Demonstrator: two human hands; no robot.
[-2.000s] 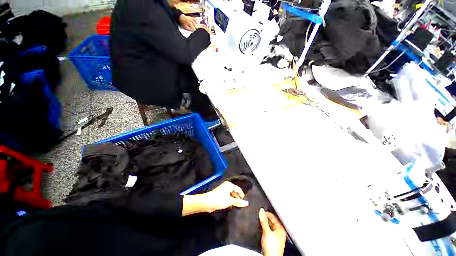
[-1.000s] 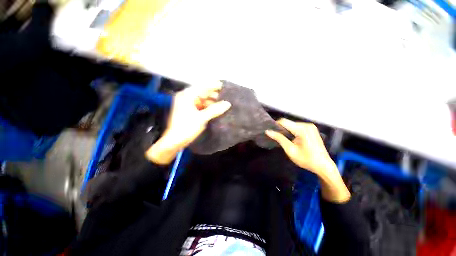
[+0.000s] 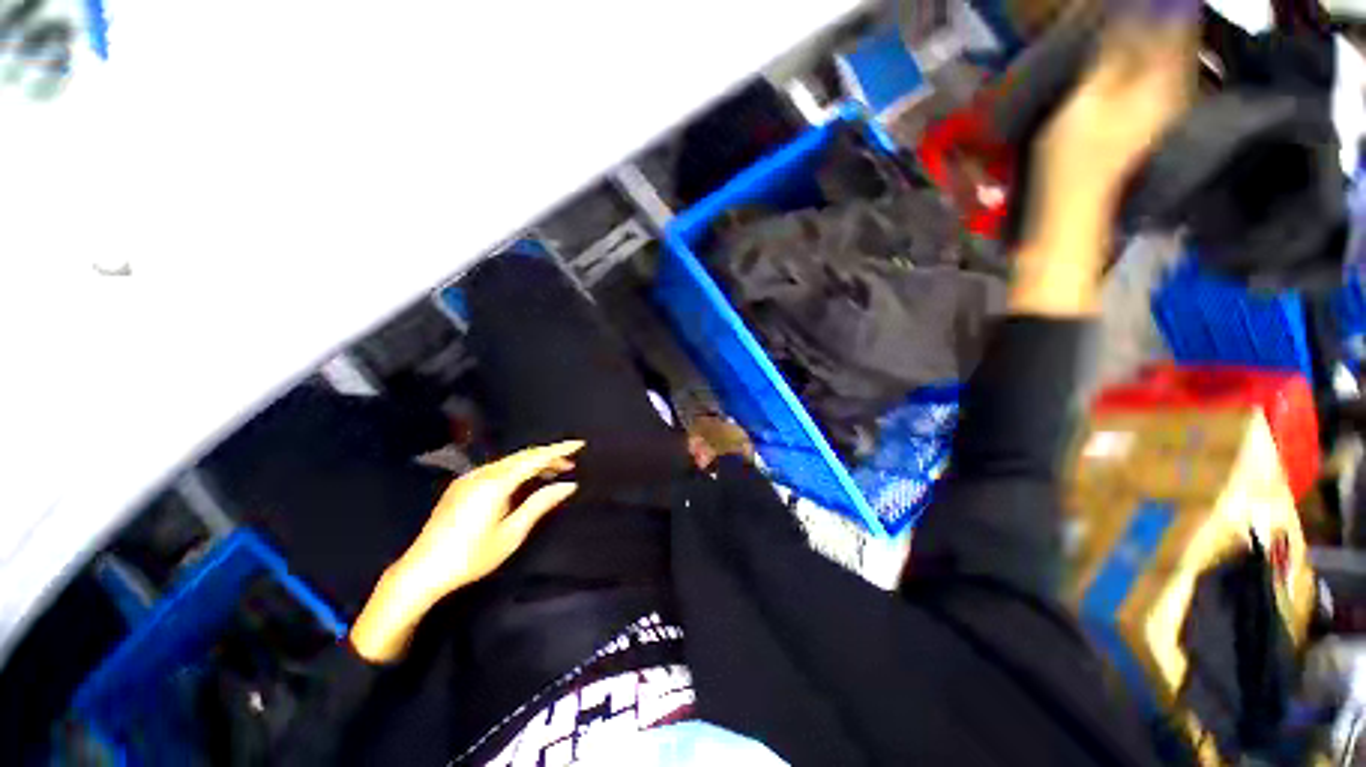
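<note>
My left hand (image 3: 472, 528) is over my dark-clothed lap, with thumb and fingers apart and nothing visible in it. My right hand (image 3: 1116, 113) is blurred and stretched out to the upper right; its fingertips are near the top edge of the picture. Dark cloth (image 3: 1251, 188) shows beside it, but I cannot tell whether the hand grips any. A blue crate (image 3: 767, 393) full of dark garments (image 3: 861, 285) stands on the floor to my right, below the outstretched hand.
The white machine table (image 3: 345, 135) runs across the upper left. Another blue crate (image 3: 187, 622) is at the lower left, under the table. A cardboard box (image 3: 1169, 450) with blue tape and red material by it stands at the right. A red object (image 3: 966, 158) is behind the crate.
The view has turned to the right. My hands have come apart: the right has swung out to the upper right, and the dark piece is no longer between them. The left now shows no cloth.
</note>
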